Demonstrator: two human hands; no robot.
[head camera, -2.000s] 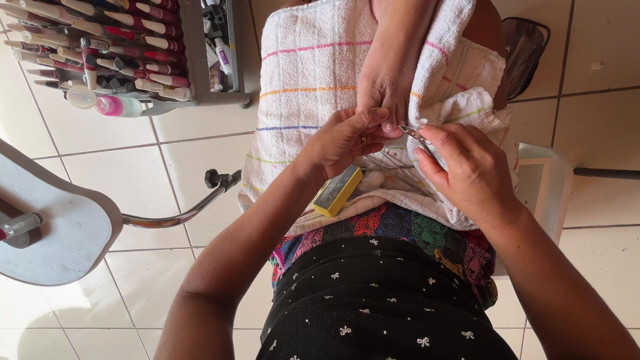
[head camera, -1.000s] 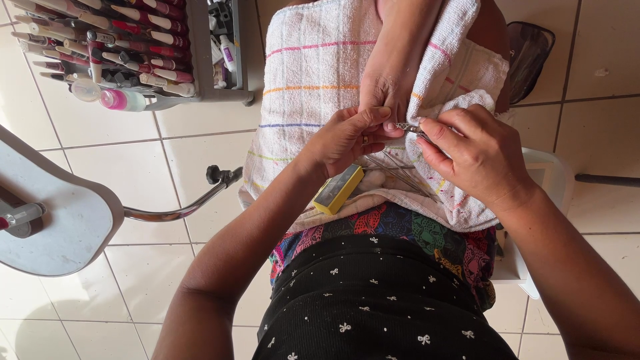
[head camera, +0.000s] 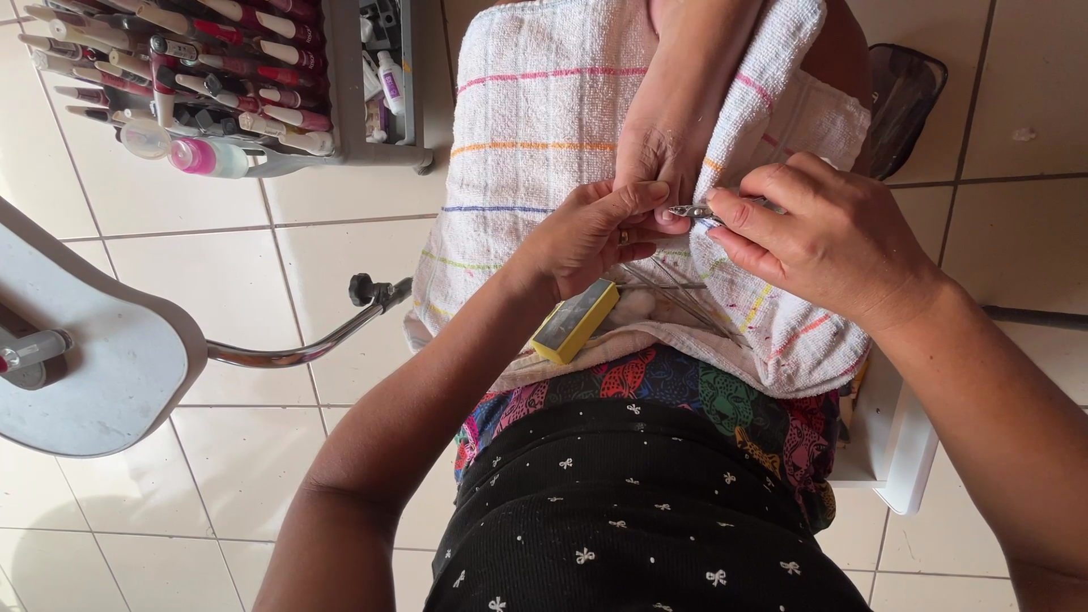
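Note:
Another person's bare foot (head camera: 663, 140) rests on a striped terry towel (head camera: 535, 110) across my lap. My left hand (head camera: 591, 229) grips the toes, its thumb on top of them. In my right hand (head camera: 812, 234) is a metal nipper (head camera: 693, 211), its tip at a toe beside my left thumb; its handles are mostly hidden in my fingers. Below the hands, a yellow and grey buffing block (head camera: 576, 321) lies on the towel, partly behind my left forearm. Several thin metal tools (head camera: 680, 293) and a piece of white cotton (head camera: 631, 304) lie beside it.
A grey cart (head camera: 365, 144) with many nail polish bottles (head camera: 255, 76) stands at upper left. A white armrest-like panel (head camera: 93, 340) on a curved metal tube (head camera: 297, 353) is at left. A dark mesh-like object (head camera: 909, 106) lies at upper right, and a white plastic edge (head camera: 909, 450) shows under my right forearm.
My right hand has turned and shifted slightly since two seconds ago, with the nipper still in it. My left hand keeps its hold on the toes.

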